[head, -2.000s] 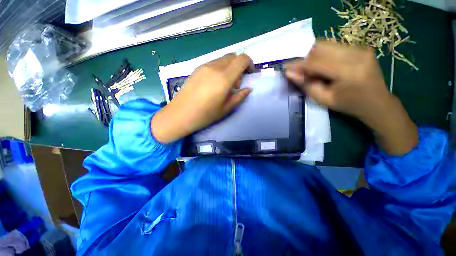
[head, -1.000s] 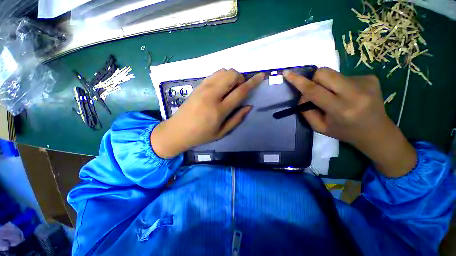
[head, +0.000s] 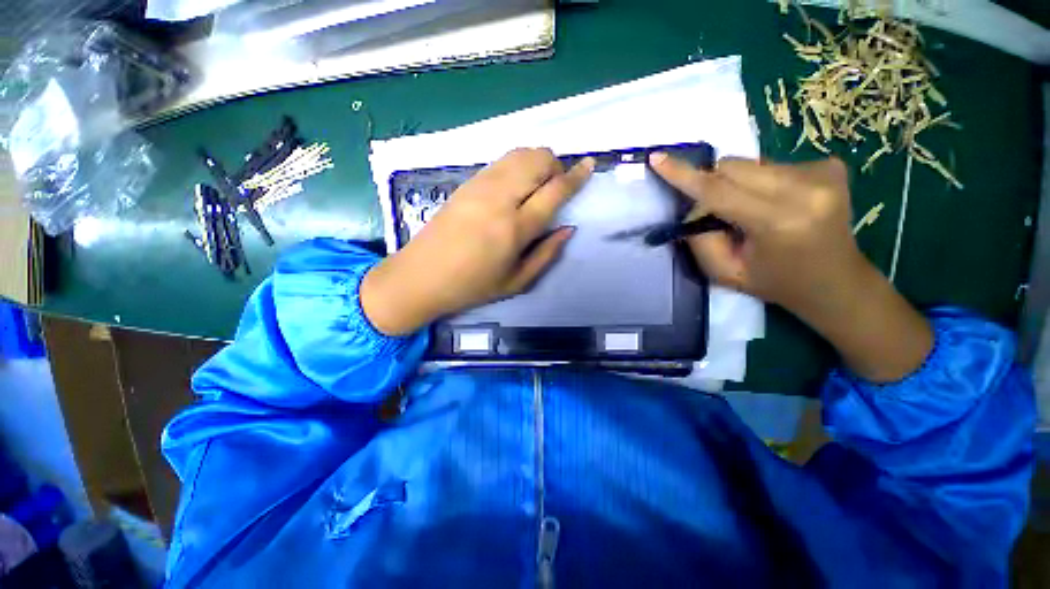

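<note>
The tablet back housing (head: pixel 576 270) lies on white sheets (head: pixel 679 109), black-rimmed with a grey centre, white patches on its near and far edges and camera holes at its far left corner. My left hand (head: pixel 484 236) rests over its left part, index fingertip on the far edge, holding nothing that I can see. My right hand (head: pixel 771 224) holds a slim black pen-like tool (head: pixel 679 232) in its curled fingers, pointing left over the grey centre. Its index fingertip presses the far edge just right of a white patch. Any strip under the fingertips is hidden.
A loose heap of tan slivers (head: pixel 869 92) lies at the far right. Black strips (head: pixel 219 230) and a fanned tan bundle (head: pixel 288 173) lie at left. A clear plastic bag (head: pixel 69 138) is upper left. A long light-edged tray (head: pixel 380 58) crosses the back. A brown cardboard box (head: pixel 98 403) stands lower left.
My right index finger, blurred in motion at first, now rests on the far edge. The black tool has come into view in my right hand. My left hand stays on the housing.
</note>
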